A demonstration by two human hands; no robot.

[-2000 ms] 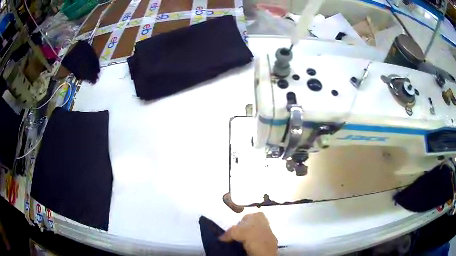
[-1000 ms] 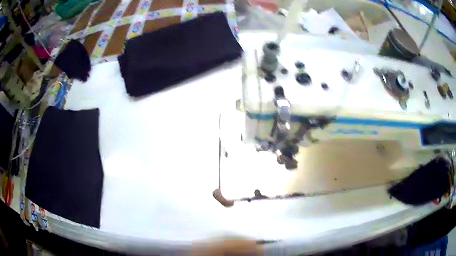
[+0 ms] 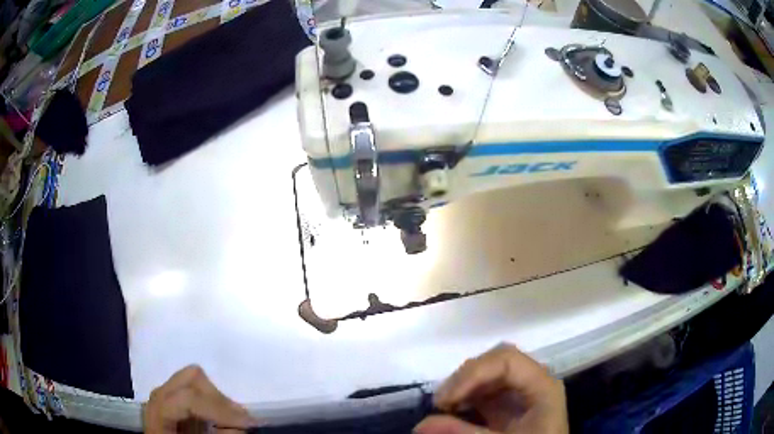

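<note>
My left hand (image 3: 193,402) is at the bottom edge, partly cut off, holding one end of a dark cloth piece (image 3: 339,417). My right hand (image 3: 501,392) pinches the other end with thumb and fingers. The cloth stretches between them at the table's front edge, and its lower part is out of the picture. The white JACK sewing machine (image 3: 543,102) stands beyond my hands. Its presser foot area (image 3: 413,237) has no cloth under it that I can see.
A dark panel (image 3: 75,297) lies flat at the left rim. A folded dark stack (image 3: 216,80) is at the back. Small dark pieces lie at back left (image 3: 64,120) and under the machine arm at right (image 3: 689,251). A blue basket (image 3: 709,398) is at lower right, below the table.
The view has shifted right, so the machine and panels appear further left. Both hands now show at the bottom with cloth between them; one second ago only a blurred bit of hand showed.
</note>
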